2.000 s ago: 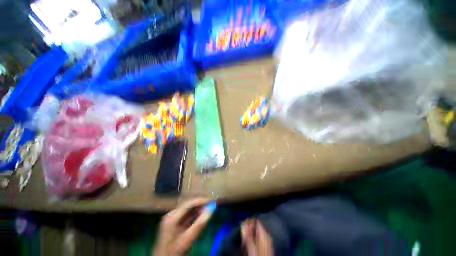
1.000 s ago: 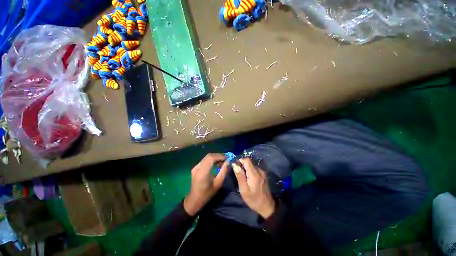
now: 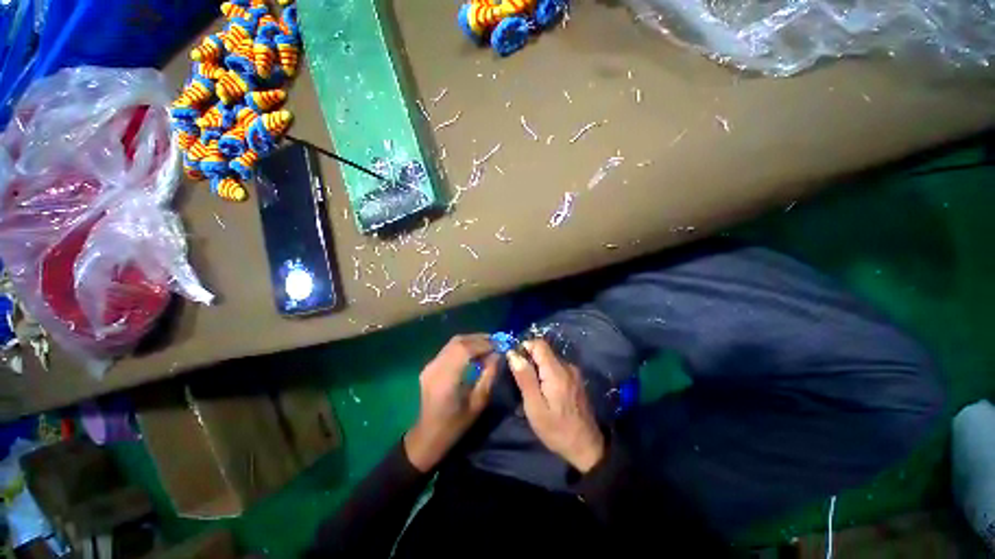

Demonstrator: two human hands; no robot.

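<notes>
My left hand and my right hand meet above my lap, fingertips close together. My left fingers hold a small striped moulded part, of which only the blue end shows. My right fingertips press at the same part; whether they hold a small tool is hidden. A larger pile of blue and yellow-orange striped parts lies beside the smartphone. A smaller pile of them lies right of the green bar. Pale thin trimmings are scattered on the bench.
A thin black rod reaches over the green bar's near end. A clear plastic bag with red parts lies at left. A large clear plastic bag lies at back right. An open cardboard box stands on the green floor below the bench.
Since two seconds ago, the view has tilted down to my lap and my hands have come together on the blue part. Over the last second, they have hardly moved.
</notes>
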